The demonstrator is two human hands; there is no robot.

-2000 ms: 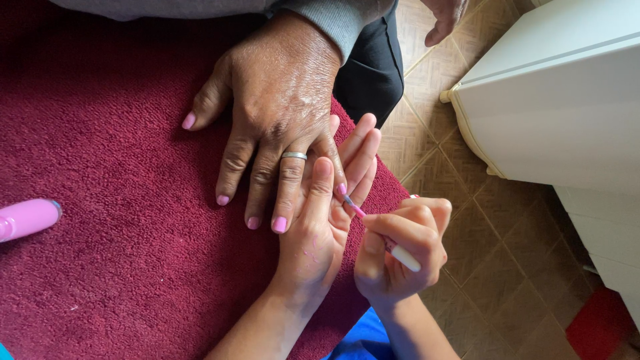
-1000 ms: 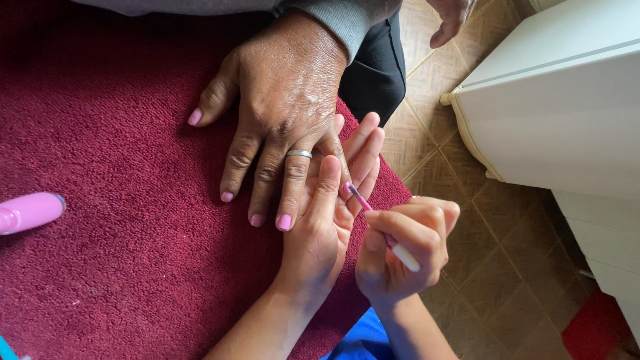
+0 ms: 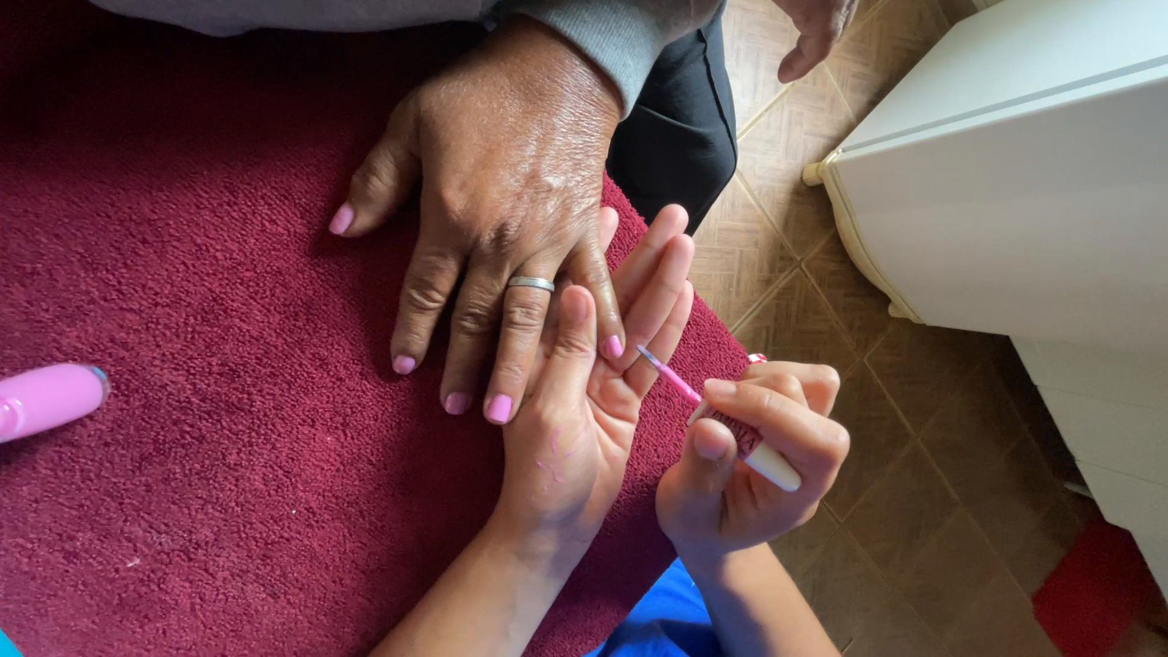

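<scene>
My left hand [image 3: 575, 429] lies palm up under the little finger of another person's hand [image 3: 520, 173], its thumb resting between that finger and the ringed one. Pink polish covers the other person's nails, and a silver-coloured ring [image 3: 531, 283] sits on one finger. Between the thumb and fingers of my right hand [image 3: 753, 456] is the white cap of a nail polish brush [image 3: 675, 378]. The brush tip, pink with a dark end, points at the little fingernail from just to its right, apart from it. A pink nail polish bottle [image 3: 50, 401] lies on its side at the far left.
A dark red towel-like cloth [image 3: 228, 511] covers the table, whose corner ends near my hands. The person's grey sleeve [image 3: 584, 36] and dark-clothed knee [image 3: 680, 128] are beyond it. White furniture [image 3: 1013, 182] stands on the tiled floor [image 3: 876, 456] at right, near a red item [image 3: 1095, 584].
The brush tip was at the little fingernail in the earlier frames; now it is slightly away from it. My left hand still supports that finger.
</scene>
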